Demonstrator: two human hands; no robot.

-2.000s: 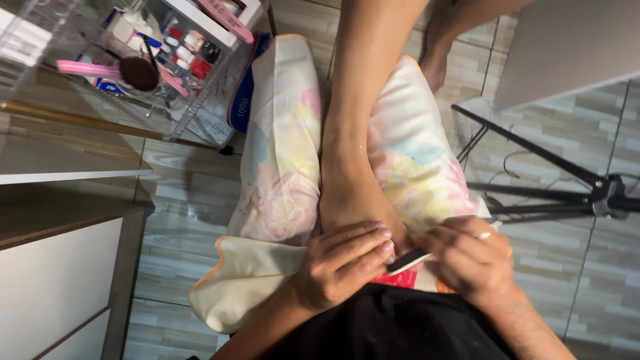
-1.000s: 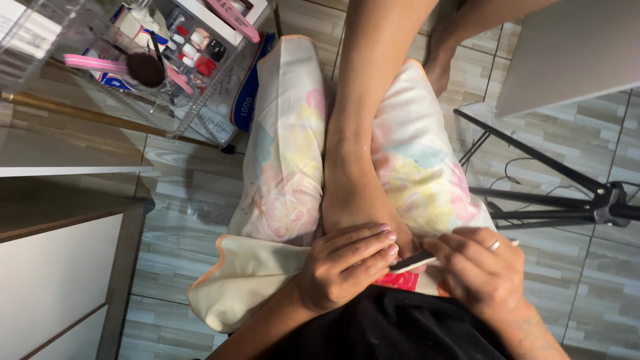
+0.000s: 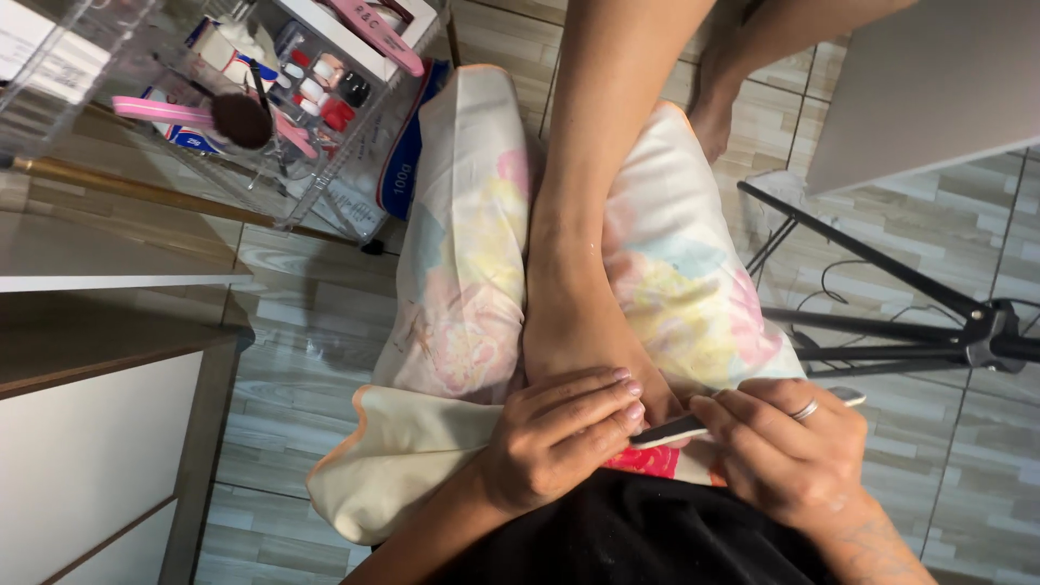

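Another person's bare foot (image 3: 581, 325) rests on a floral cloth (image 3: 467, 284) spread over my lap. My left hand (image 3: 561, 435) lies over the toes on the foot's left side, fingers bent around them and hiding some of them. My right hand (image 3: 788, 447), with a ring on one finger, grips a nail file (image 3: 670, 429). The file's dark face lies against or very near the toes, and its far end sticks out past my right knuckles. Exact contact between file and nail cannot be made out.
At the upper left a clear plastic organizer (image 3: 296, 207) holds nail polish bottles, a brush (image 3: 241, 119) and a pink file (image 3: 378, 32). A black tripod (image 3: 983, 333) stands at right, with cables on the floor. White drawers (image 3: 97, 455) are at lower left, a grey panel (image 3: 934, 89) at upper right.
My right hand and the file have shifted slightly, and the file's tilt against the toes has altered. My left hand stays on the foot.
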